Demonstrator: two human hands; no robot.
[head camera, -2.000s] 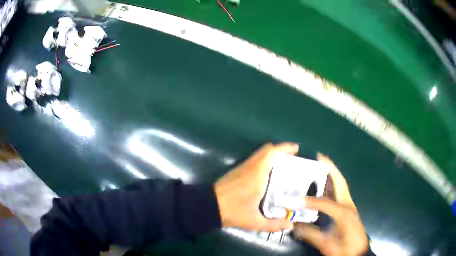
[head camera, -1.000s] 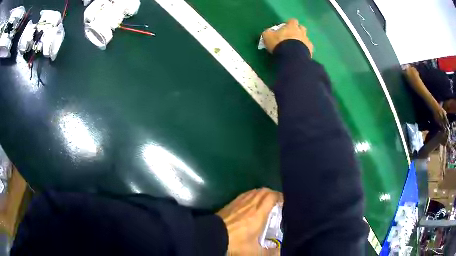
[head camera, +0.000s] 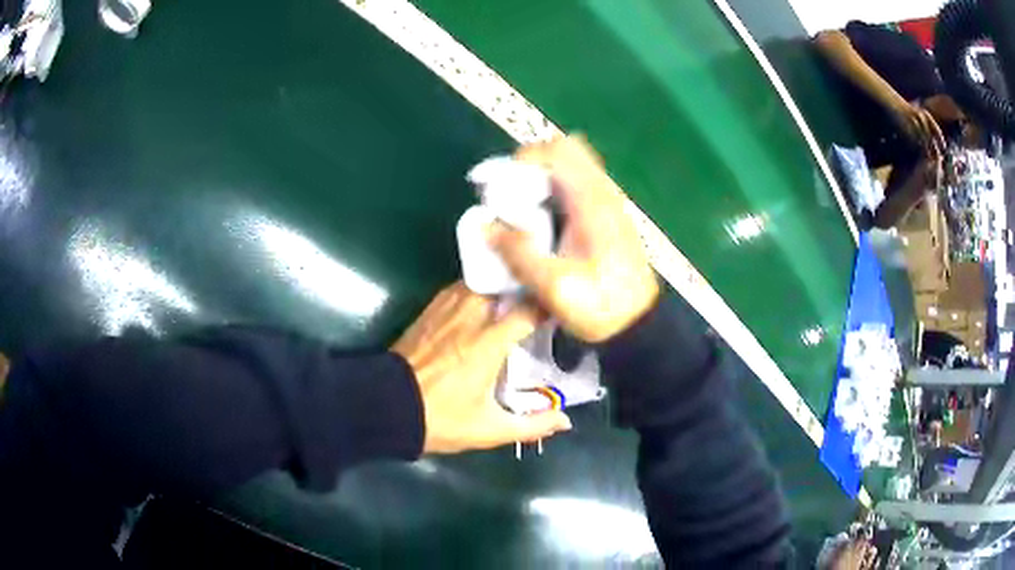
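My left hand (head camera: 467, 373) holds a white plastic housing (head camera: 562, 379) over the dark green bench. Blue and yellow-orange wires show inside it, and two thin pins stick out of its lower edge. My right hand (head camera: 590, 251) is blurred and grips a white plastic piece (head camera: 481, 251) just above my left hand. The shape of this piece is unclear from blur. My right fingers are close to the left fingertips; whether the two pieces touch cannot be told.
White subassemblies (head camera: 42, 39) lie at the top left of the bench. A whitish rail (head camera: 712, 295) separates the bench from the green conveyor (head camera: 712, 145). A blue tray (head camera: 843, 445) with white parts (head camera: 870, 390) is at the right. Another person's arm (head camera: 879, 84) is at the upper right.
My right hand has come back from the conveyor to above my left hand, with a white piece in it. The housing in my left hand is now more visible. The view has shifted.
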